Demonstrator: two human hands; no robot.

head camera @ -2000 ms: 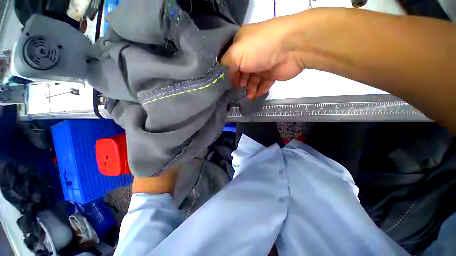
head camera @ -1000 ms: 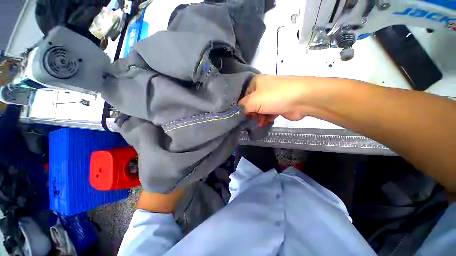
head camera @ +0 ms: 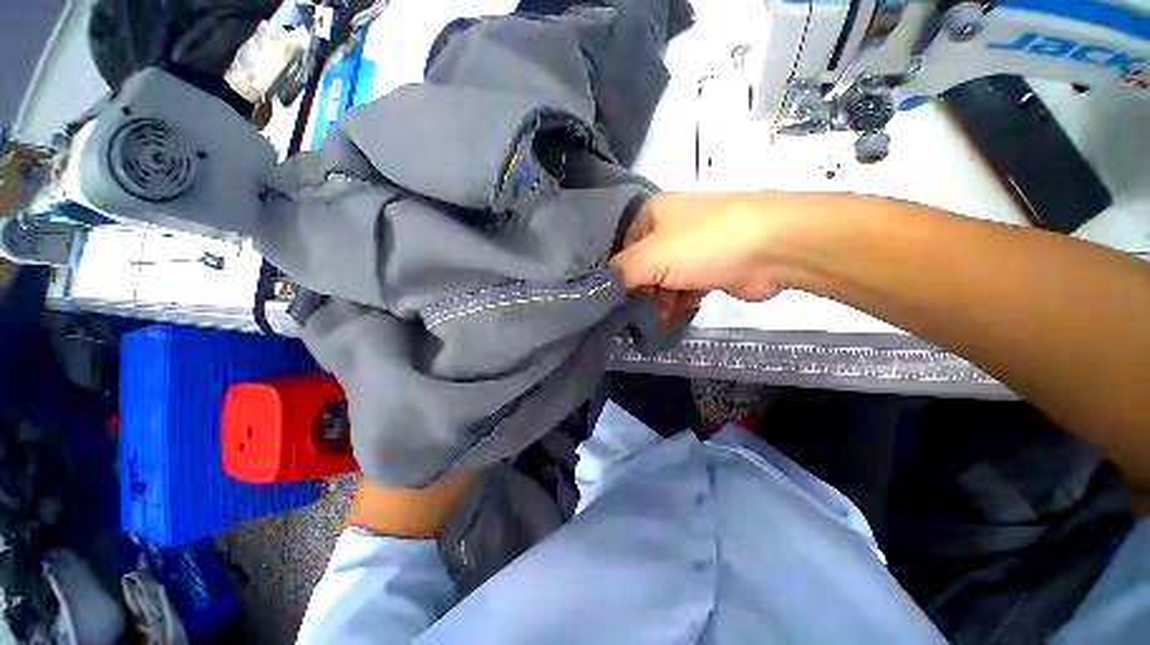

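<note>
A large dark grey garment [head camera: 467, 365] lies bunched on the machine table and hangs over its front edge. A yellow and pale stitch line runs across it. My right hand [head camera: 687, 252] pinches the garment at the right end of that line, with its fingertips partly hidden in the cloth. My left hand is hidden under or inside the garment; only the wrist and forearm show below it. A raw-edged opening in the cloth stands above the stitch line.
The white sewing machine head [head camera: 870, 63] is at upper right, beside a black smartphone [head camera: 1028, 151]. A measuring tape [head camera: 820, 359] runs along the front table edge [head camera: 883, 338]. A grey motor housing [head camera: 170, 158] is at left. A red stool [head camera: 284, 428] and blue crate [head camera: 189, 435] stand below.
The view has shifted, so the machine head and smartphone now show at upper right. My right hand keeps its hold on the garment, which has barely changed shape over the last second.
</note>
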